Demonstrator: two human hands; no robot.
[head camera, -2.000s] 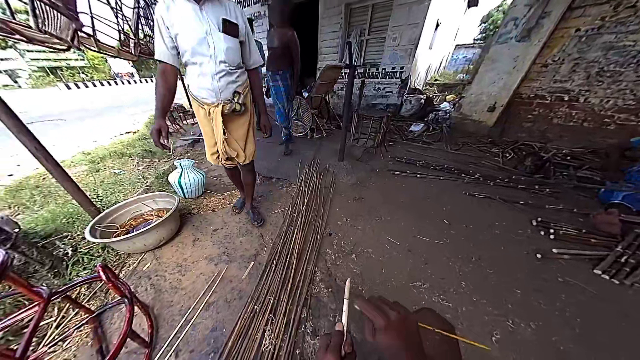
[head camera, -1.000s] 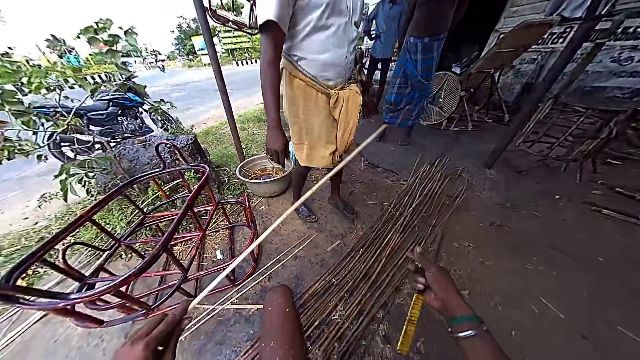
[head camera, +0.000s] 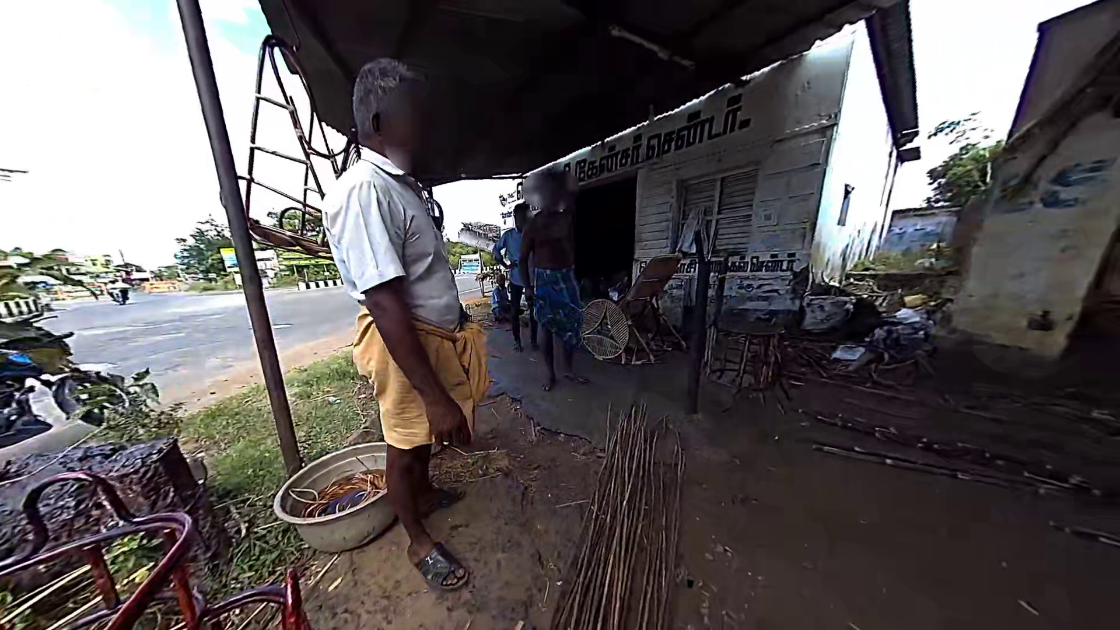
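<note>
Neither my left hand nor my right hand shows in the head view. A long bundle of thin cane sticks (head camera: 626, 525) lies on the dirt ground at the bottom centre, running away from me. At the lower left is part of a dark red cane frame (head camera: 166, 560) with curved bars. A wide, pale basin (head camera: 337, 534) holds coiled cane strips and stands beside a person (head camera: 394, 236) in a white shirt and yellow wrap. The pale stick and the yellow tool seen earlier are out of view.
A metal post (head camera: 241, 236) rises at the left, with a large stone block (head camera: 114, 499) near its foot. A dark post (head camera: 698, 324) stands beyond the bundle. Other people (head camera: 551, 280) stand near a round woven cane piece (head camera: 605, 329). Long poles (head camera: 936, 459) lie at the right.
The view has swung up, and both hands have left it. One second ago my left hand held a long pale stick and my right hand was by a yellow tool. The person in white now stands turned sideways.
</note>
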